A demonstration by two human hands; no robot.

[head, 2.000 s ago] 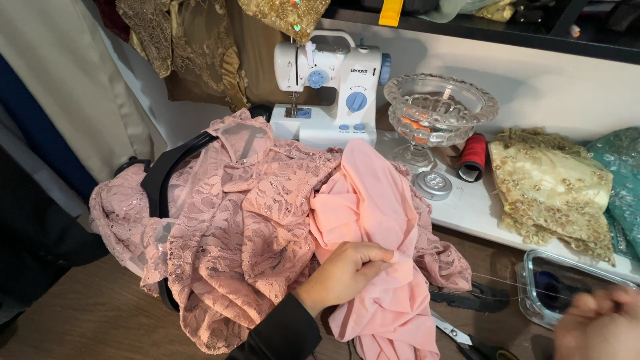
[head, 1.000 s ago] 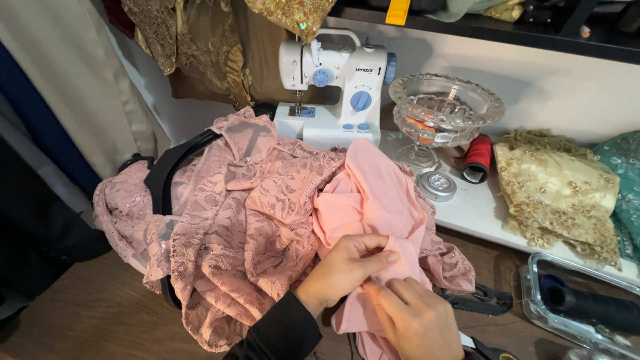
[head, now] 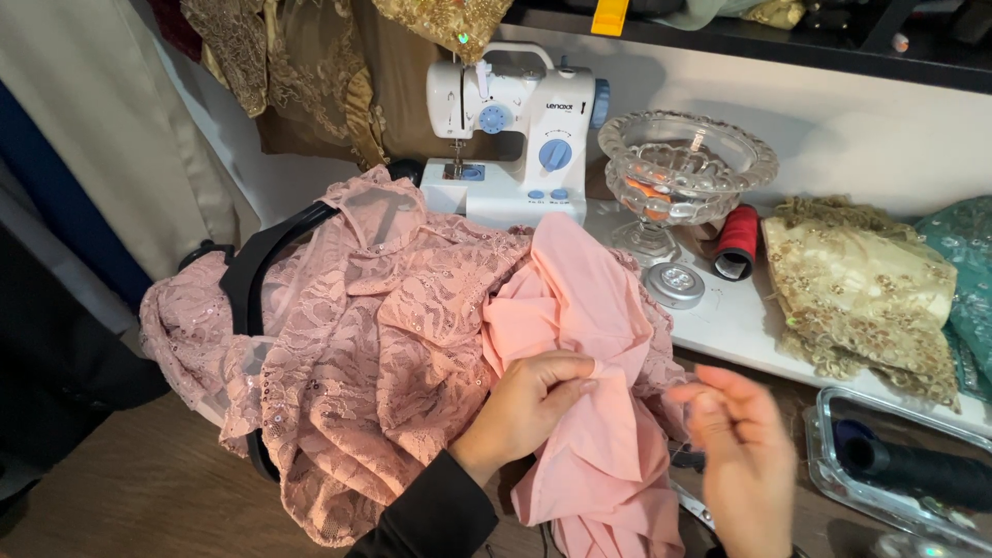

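My left hand pinches a fold of smooth pink fabric between thumb and fingers. This fabric lies over the right part of a pink lace garment with sequins, which has a black hanger in its left part. To the right of the pink fabric, my right hand is raised and blurred, with thumb and fingertips together. Whether a needle or thread is between them cannot be made out. Scissors lie partly hidden between the fabric and my right hand.
A white sewing machine, a glass pedestal bowl, a red thread spool, a round silver push light and gold lace fabric stand behind. A clear container with a dark spool is at right.
My right hand was out at the right, then at the fabric beside my left hand, and is now away from it to the right. My left hand keeps its pinch on the pink fabric.
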